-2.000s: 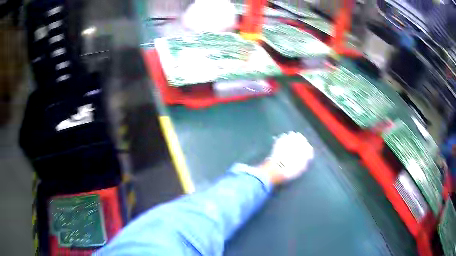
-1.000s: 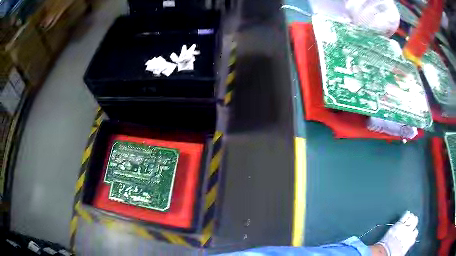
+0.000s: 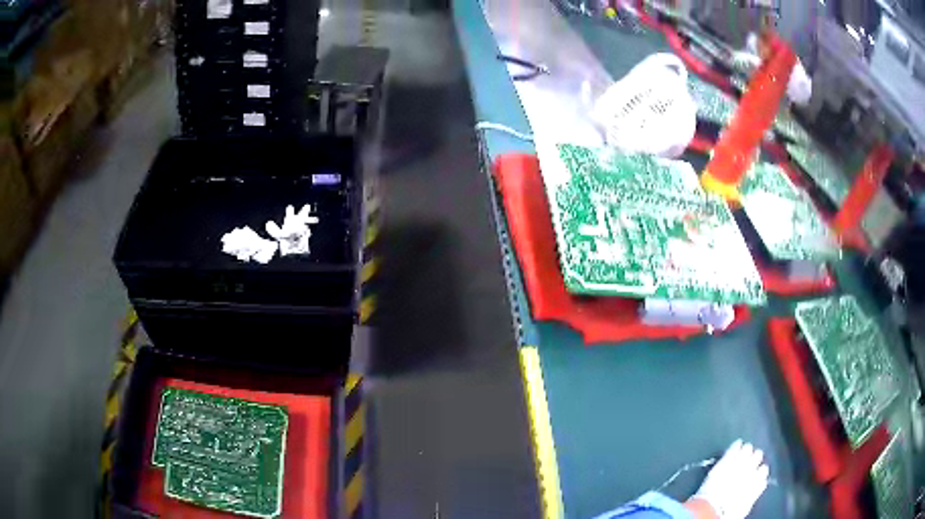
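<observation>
My left hand (image 3: 734, 480), in a white glove with a blue sleeve, is low at the right, over the green bench (image 3: 649, 405). A thin silvery strand like solder wire (image 3: 690, 467) runs from its fingers to the left. The fingertips are too blurred to show the hold clearly. A large green circuit board (image 3: 649, 228) lies on a red pad (image 3: 527, 238) beyond my hand, with a silvery finned heatsink (image 3: 674, 312) under its near edge. My right hand is not in view.
A black bin (image 3: 233, 228) with white gloves on its lid stands left. Below it, an open bin holds a green board (image 3: 218, 451) on red foam (image 3: 311, 436). More boards (image 3: 850, 360) line the right. A red upright piece (image 3: 751, 122) and white perforated object (image 3: 649, 106) stand behind.
The view has swung left from the bench toward the bins, then shifted so more of the bench shows. My left hand now sits lower in the picture, with the thin strand beside it.
</observation>
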